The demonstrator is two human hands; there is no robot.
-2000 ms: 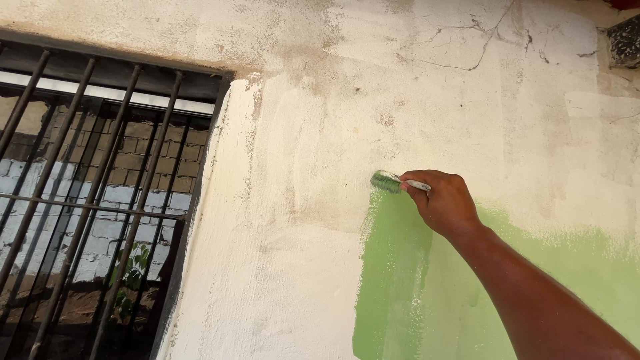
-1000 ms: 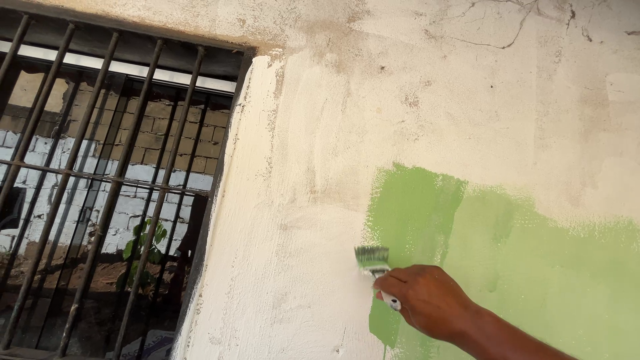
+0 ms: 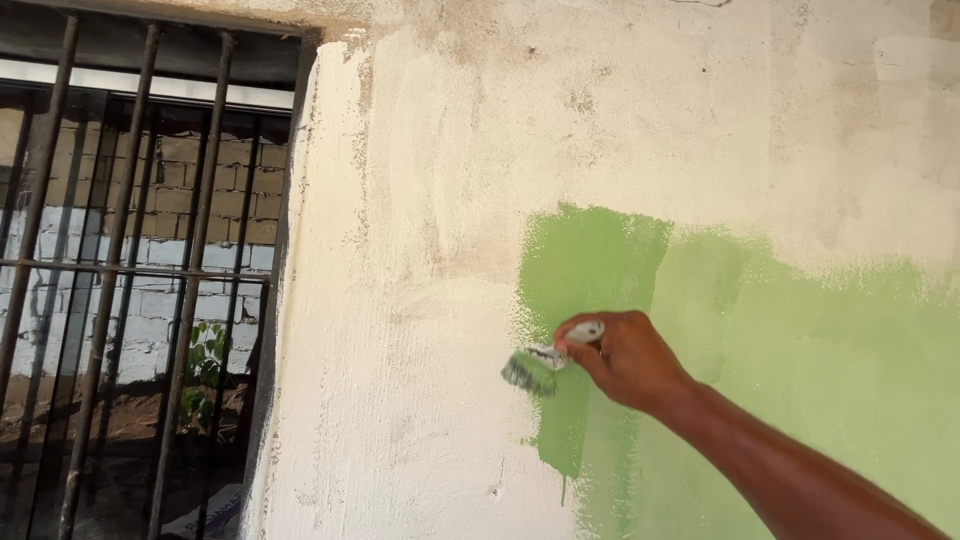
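My right hand (image 3: 626,360) reaches in from the lower right, its fingers closed around the pale handle of a paintbrush (image 3: 531,373). Green paint coats the bristles, which point left and lie at the left edge of the green paint (image 3: 600,262) on the wall. Darker, fresh-looking green surrounds that edge, with a thin drip below it; paler green spreads to the right. Off-white, stained wall (image 3: 420,360) lies left of and above the green. My left hand is not in view.
At the left is a window with dark metal bars (image 3: 135,165); its frame edge borders the off-white wall. Glass behind the bars shows a block wall (image 3: 176,217) and a leafy plant (image 3: 202,367). A fine crack (image 3: 701,3) runs at the top edge.
Two seconds ago the brush was at the top of the green strip; it then moved down to the left edge. The bristles pointed up one second ago and now point left. The green reaches further left.
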